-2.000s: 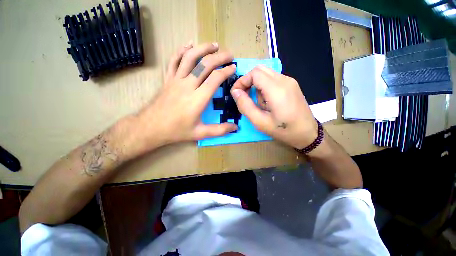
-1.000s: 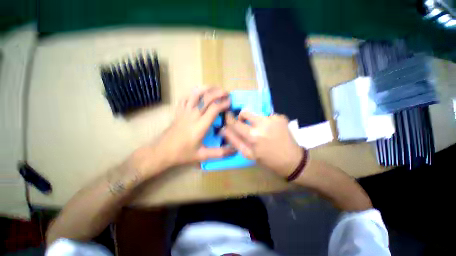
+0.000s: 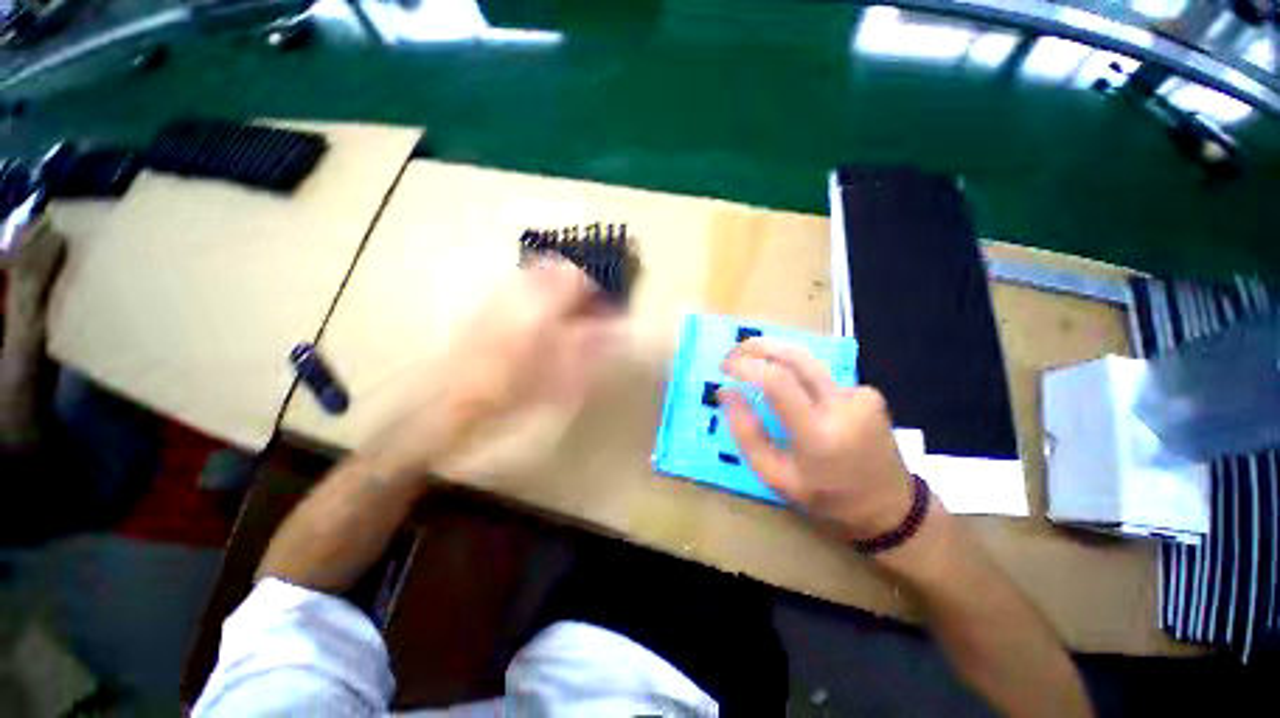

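My left hand (image 3: 541, 337) is blurred and lies over the bench at the near end of the row of black plastic housings (image 3: 601, 253). Whether it holds a housing cannot be told. My right hand (image 3: 828, 442) is over the right part of the blue fixture (image 3: 681, 428), fingers bent and apart, with nothing visible in them. The fixture shows small black recesses or pads and no housing on its visible part.
The black sheet (image 3: 927, 309) with white backing paper (image 3: 983, 484) lies right of the fixture. Further right are a white box (image 3: 1095, 442), a grey-silver stack (image 3: 1221, 393) and striped strips (image 3: 1235, 561). A small black object (image 3: 320, 379) lies left. Another person's arm (image 3: 25, 323) shows far left.
The view has swung left. My left hand has left the fixture and moved to the row of housings. The black housing is gone from the fixture's visible part. My right hand stays over the fixture.
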